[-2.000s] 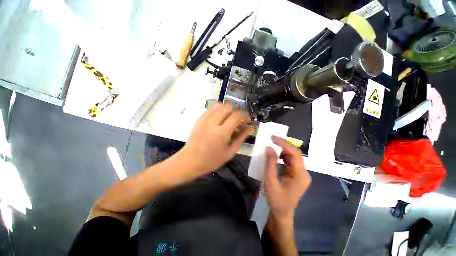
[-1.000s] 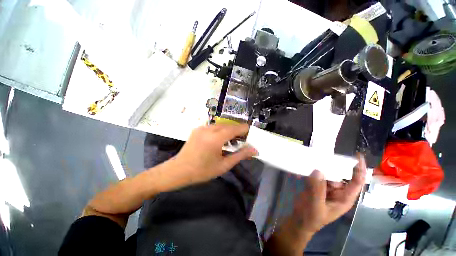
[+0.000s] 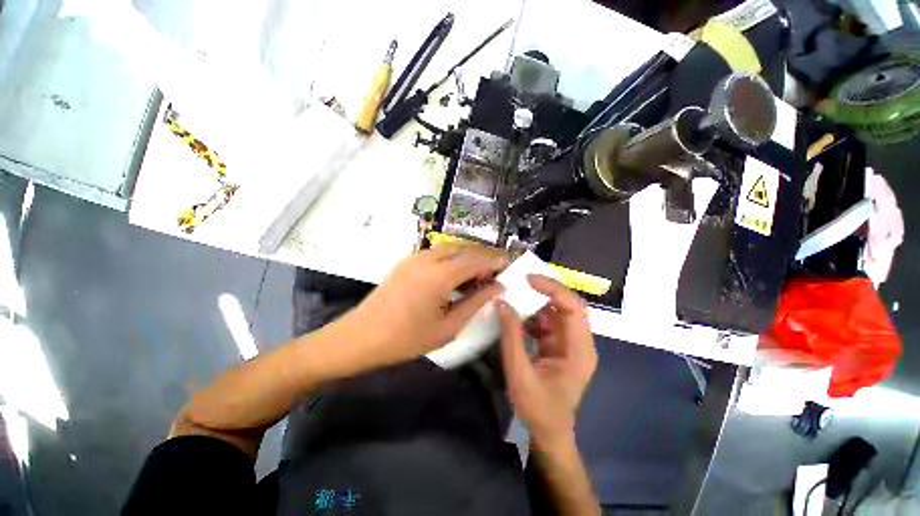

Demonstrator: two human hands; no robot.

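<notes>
A white strip (image 3: 525, 287) is held between both hands in front of the machine bed, its tail hanging down to the left under my left hand. My left hand (image 3: 439, 297) pinches it from the left with bent fingers. My right hand (image 3: 553, 353) holds its right end between thumb and fingers. The yellow edge strip (image 3: 580, 279) lies just beyond the hands. The machine's silver metal plate (image 3: 471, 211) and thick machine arm (image 3: 646, 156) stand behind them. The fingertips partly hide the feed area.
White strips lie left of the machine (image 3: 313, 186) and across the black bed (image 3: 656, 257). A yellow-handled tool (image 3: 376, 93), a black pen-like tool (image 3: 419, 62) and a screwdriver (image 3: 404, 116) lie behind. Yellow-black tape (image 3: 202, 151) is at left, a red bag (image 3: 837, 333) at right.
The strip was stretched out to the right a second ago and now hangs down to the left. My right hand has moved left, close to my left hand.
</notes>
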